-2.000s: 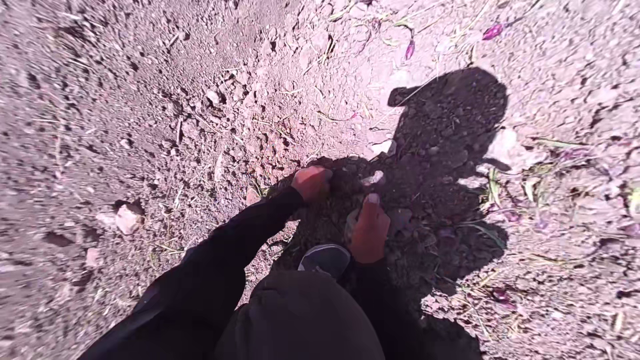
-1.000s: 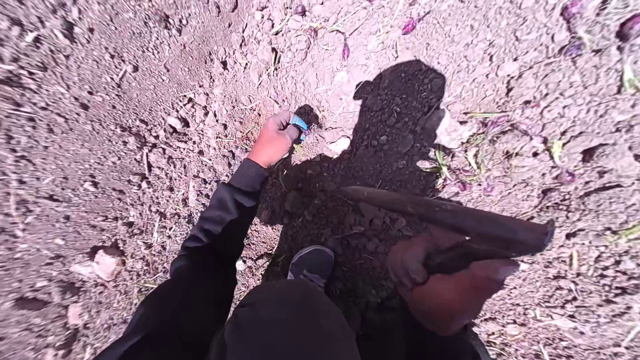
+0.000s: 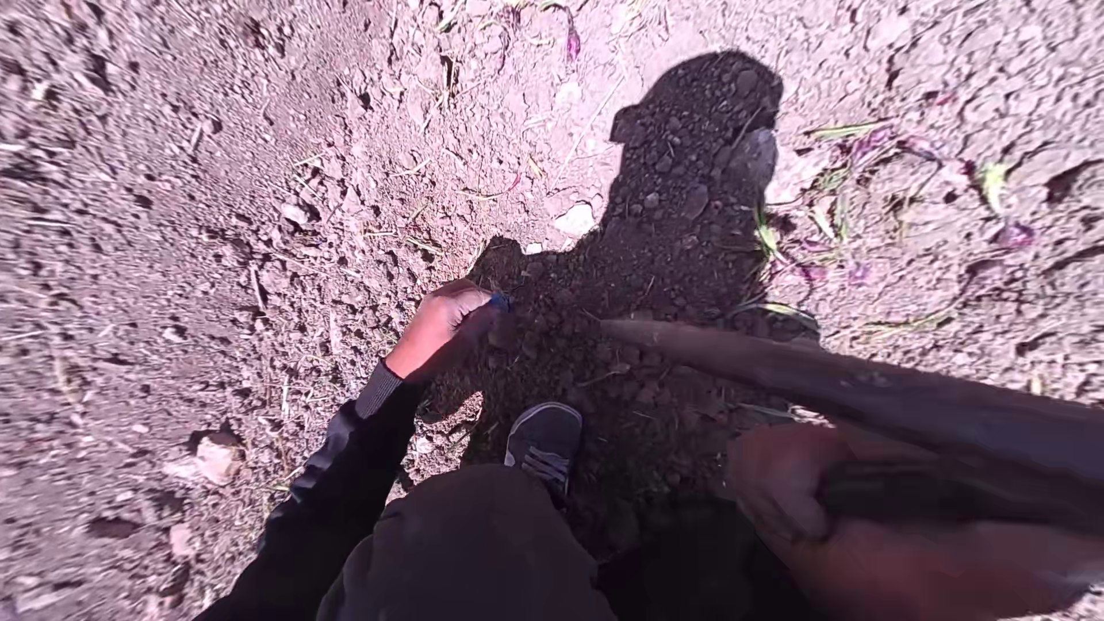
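Observation:
My left hand (image 3: 444, 326) is low over the soil at the edge of my shadow, its fingers closed round a small blue object (image 3: 499, 301) that is mostly hidden. At the lower right my right hand (image 3: 819, 500) grips a dark, long-handled tool (image 3: 862, 388), perhaps wooden, whose narrow end reaches left over the shaded soil. The rest of the tool runs out of the right edge of the view, and its kind cannot be told.
My shoe (image 3: 545, 440) stands on the shaded soil between my hands. A pale stone (image 3: 576, 220) lies above them and a larger stone (image 3: 218, 457) at the left. Purple onion-like plants with green leaves (image 3: 871, 147) lie scattered at the upper right.
Two seconds ago both hands were close together by the soil. My right hand has since taken hold of the long tool. My left hand, with the blue object, has moved down towards my shoe.

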